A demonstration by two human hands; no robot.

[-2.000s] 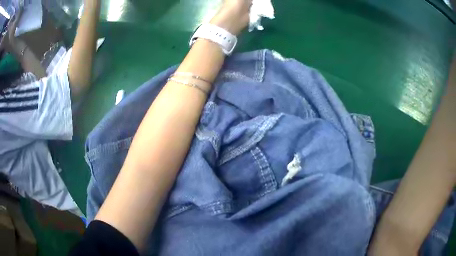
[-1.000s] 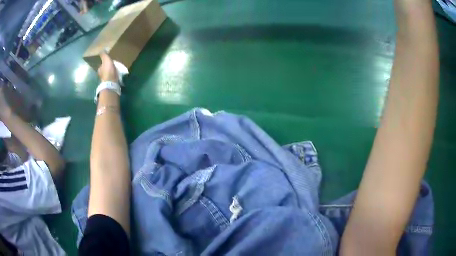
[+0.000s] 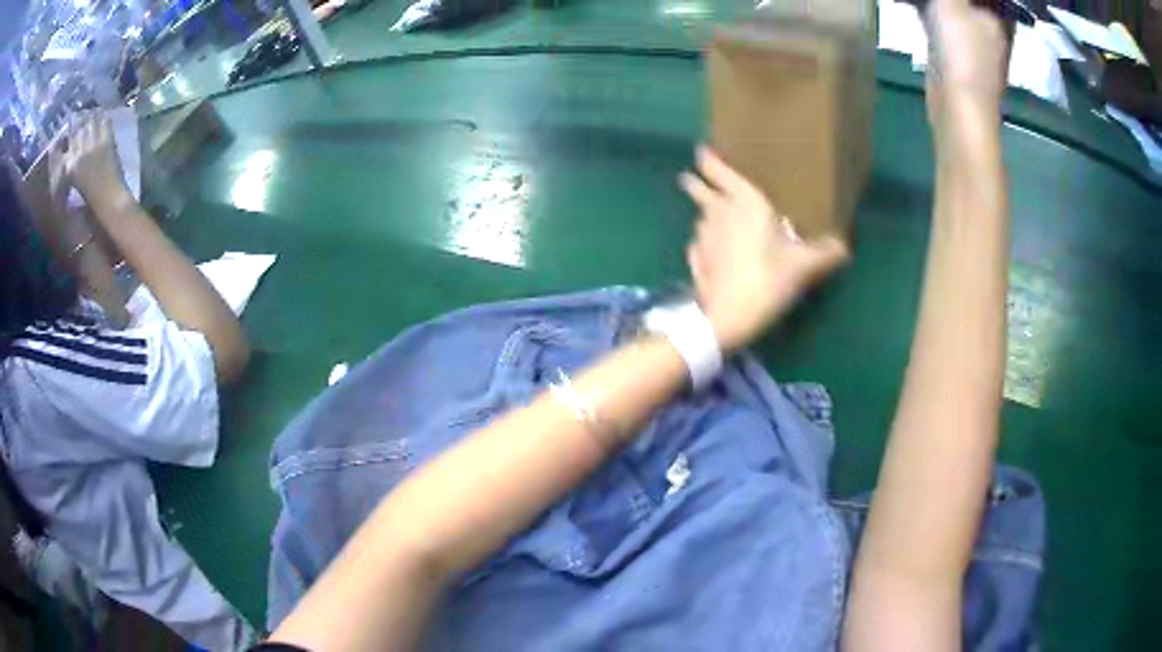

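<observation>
A brown cardboard carton [image 3: 780, 121] stands upright, blurred, on the green table beyond the jacket. My left hand [image 3: 758, 261] has its thumb and fingers spread around the carton's lower end and holds it. A small whitish bit shows by the palm; the rest of it is hidden. My left wrist wears a white-strapped watch. My right hand [image 3: 968, 51] is at the top edge, right of the carton, closed around a dark slim thing that is partly cut off. A blue denim jacket [image 3: 714, 560] lies heaped under my forearms.
The glossy green table [image 3: 586, 191] spans the view. A coworker in a white shirt with dark stripes [image 3: 115, 382] is at left, arms raised, with white paper [image 3: 236, 278] beside them. Another carton [image 3: 185, 134] is at far left. White papers [image 3: 1039, 64] lie at top right.
My left hand has brought the carton from the far left to the centre right and it now stands upright. My right forearm shows further left, with the hand now in view.
</observation>
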